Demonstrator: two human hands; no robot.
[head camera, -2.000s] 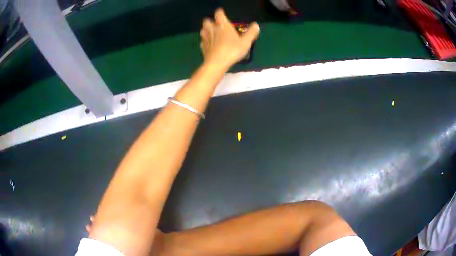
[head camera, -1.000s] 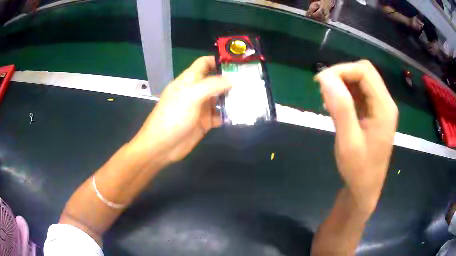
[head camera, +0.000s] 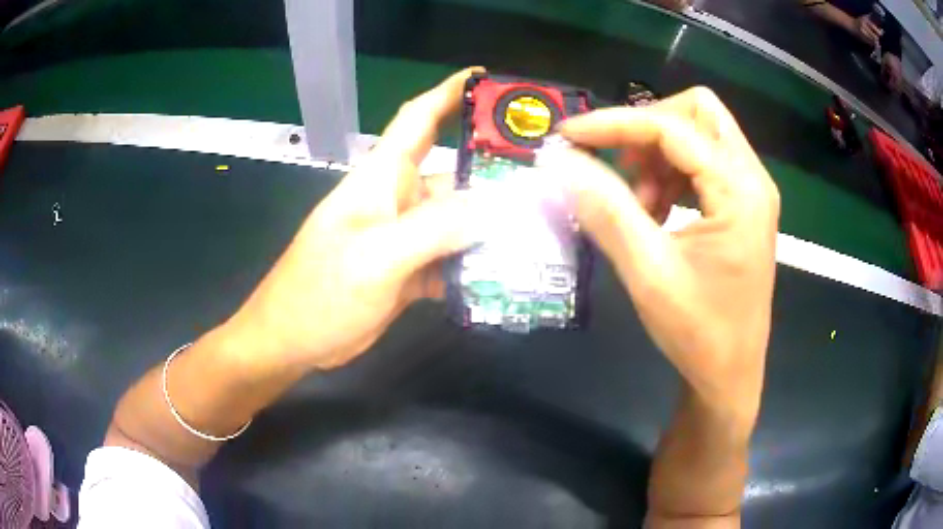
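Note:
My left hand holds the black phone housing upright above the bench, thumb across its middle. The red speaker holder with the gold-yellow round speaker is at its top end. The green main board shows at the lower end; the middle is washed out by glare. My right hand is at the unit's upper right, thumb and forefinger tips close together beside the speaker. Glare and blur hide whether a small part is between them.
A pale post stands behind my left hand at the conveyor's white edging. Red trays lie at far left and right. A pink fan is at lower left. Another person's hand shows at upper right.
My right hand has moved left from the open space to the unit's upper right. The unit is now nearer and lower in view, still in my left hand.

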